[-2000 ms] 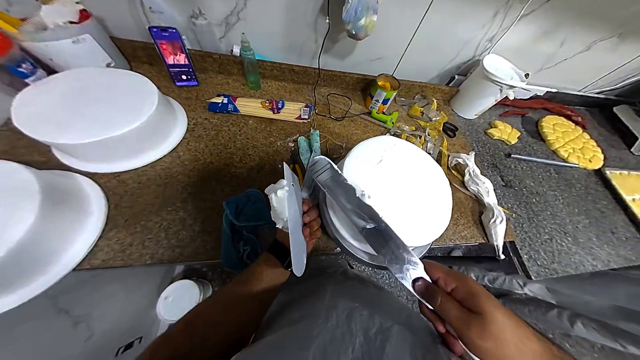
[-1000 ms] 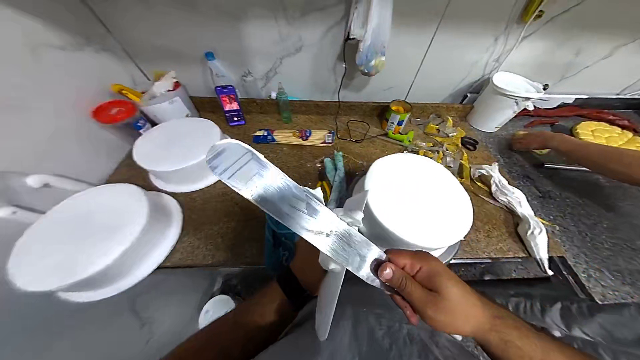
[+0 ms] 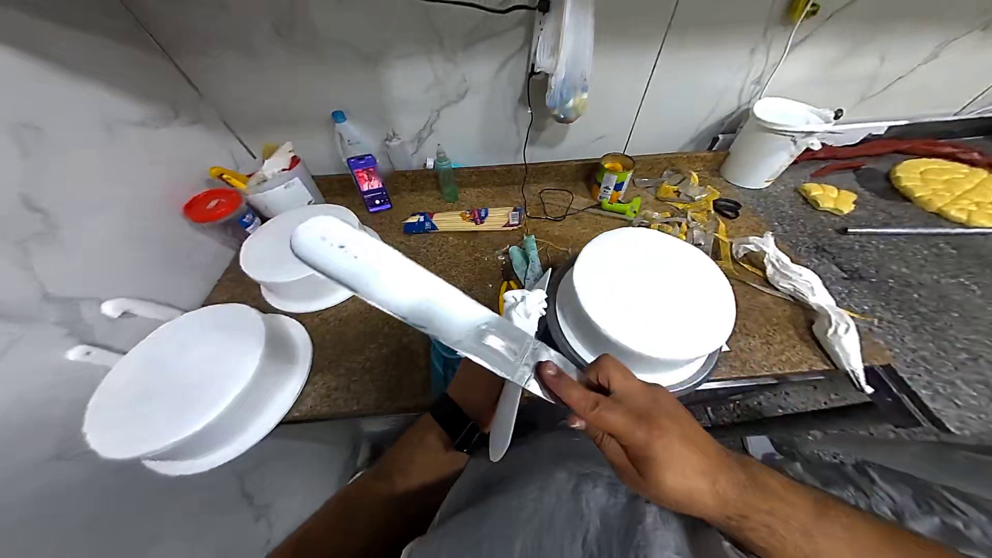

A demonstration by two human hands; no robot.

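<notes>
My right hand (image 3: 635,434) grips the handle of a long metal icing spatula (image 3: 411,287), whose blade is coated with white cream and points up and left. Behind it my left hand (image 3: 477,391) is mostly hidden; it holds a white scraper (image 3: 508,418) carrying a lump of white cream (image 3: 525,306). Right of these, a round cake covered in smooth white cream (image 3: 655,294) sits on a dark turntable (image 3: 701,376). Two more white-covered round forms stand at the left, one nearer (image 3: 178,380) and one farther back (image 3: 283,244).
Along the wall are a phone (image 3: 370,184), a green squeeze bottle (image 3: 446,177), a pack of wooden skewers (image 3: 465,220), an open can (image 3: 613,178) and a white bucket (image 3: 767,147). Scissors (image 3: 727,208), yellow-smeared scraps (image 3: 690,205) and a white piping bag (image 3: 814,302) lie right of the cake. Yellow dough (image 3: 942,190) rests farther right.
The spatula blade, bare metal in large part one second ago, now shows a thick white coat on its visible face. Another person's hand at the yellow dough has gone from view.
</notes>
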